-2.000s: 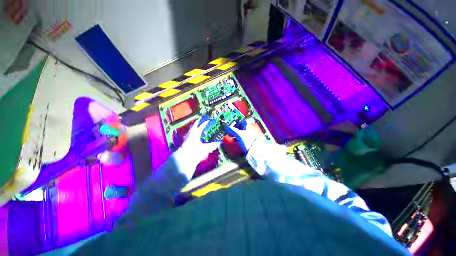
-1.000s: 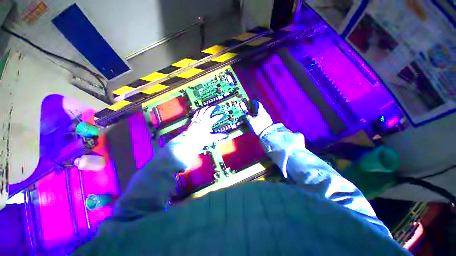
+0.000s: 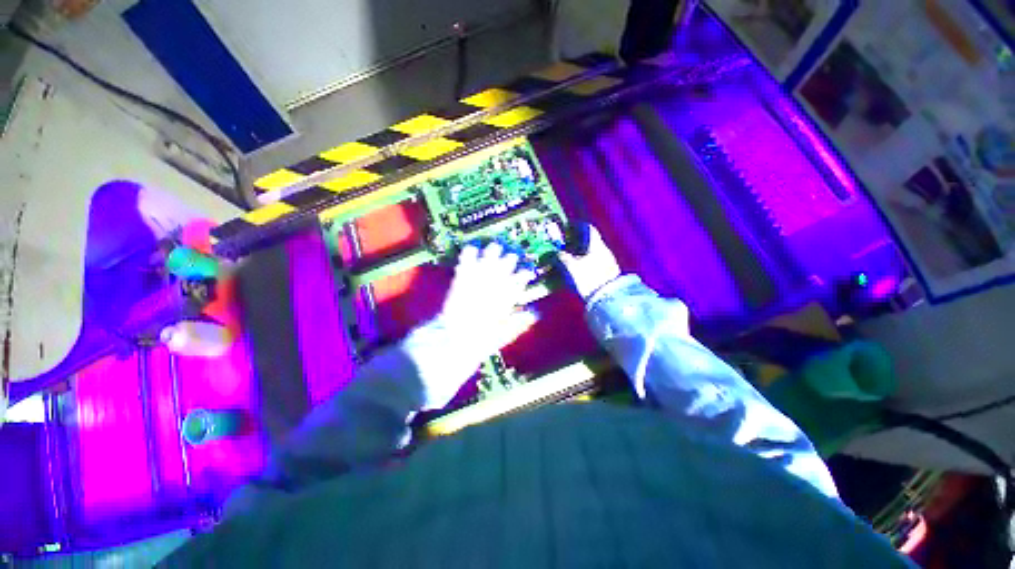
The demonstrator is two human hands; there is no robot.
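Observation:
A pale green-yellow carrier point(image 3: 331, 251) lies on the conveyor in front of me. One green circuit board point(image 3: 490, 187) lies in its upper right window. A second circuit board point(image 3: 542, 233) lies just below it, partly covered by my hands. My left hand point(image 3: 490, 291), in a white glove with blue fingertips, lies over that board's lower left part, fingers spread. My right hand point(image 3: 590, 267), also gloved, is at the board's right edge; its grip is unclear. Red shows through the upper left window and the windows below.
Black-yellow striped edging point(image 3: 384, 145) runs behind the carrier. On the left are a teal cup point(image 3: 209, 426), a pale bottle-like object point(image 3: 197, 338) and another teal object point(image 3: 193, 263). A larger teal cup point(image 3: 855, 372) stands at right. Instruction sheets point(image 3: 924, 145) hang at upper right.
The board held in both hands two seconds ago now lies in the carrier below the upper right one. My left hand has shifted slightly right and down over it; my right hand stays at its right edge.

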